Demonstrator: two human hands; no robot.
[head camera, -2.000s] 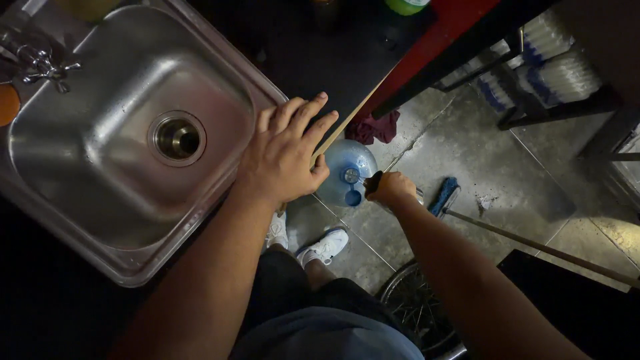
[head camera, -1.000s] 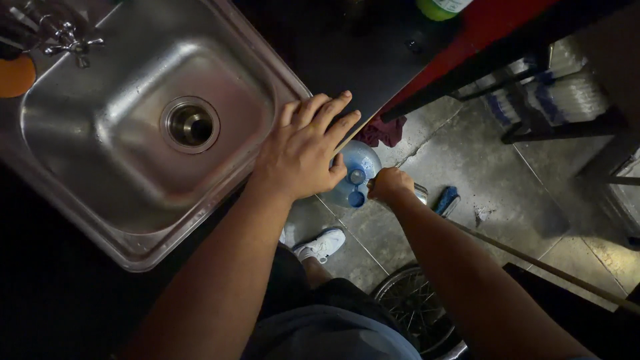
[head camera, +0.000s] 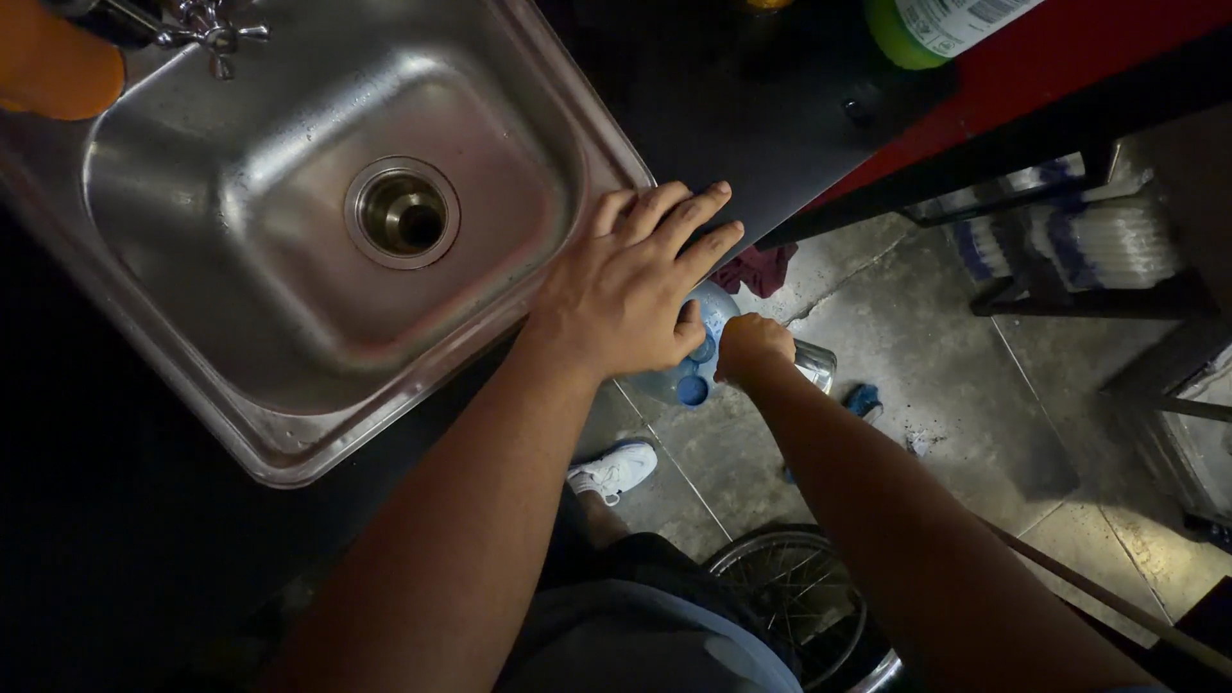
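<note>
My left hand (head camera: 630, 279) rests palm down with fingers spread on the corner between the stainless steel sink (head camera: 385, 423) and the black countertop (head camera: 751, 125). Lower and to the right, my right hand (head camera: 756, 349) is closed in a fist beside the counter's edge. A shiny metal object (head camera: 816, 364) juts out just past that fist; whether it is the thing I grip is hard to tell, as the fingers hide the rest. Below the hands on the floor stands a translucent blue water jug (head camera: 717, 303) with a blue cap (head camera: 692, 390) by it.
A chrome faucet (head camera: 219, 37) and an orange object (head camera: 58, 63) border the sink. A green bottle (head camera: 900, 34) stands on the counter. On the floor are a dark red cloth (head camera: 765, 269), a blue brush head (head camera: 863, 399) and a spoked wheel (head camera: 794, 597). Shelving (head camera: 1088, 306) holds plastic-wrapped packs.
My left hand stays planted on the counter corner. My right hand remains closed by the jug, with less of its dark grip showing than two seconds ago. The view has shifted somewhat.
</note>
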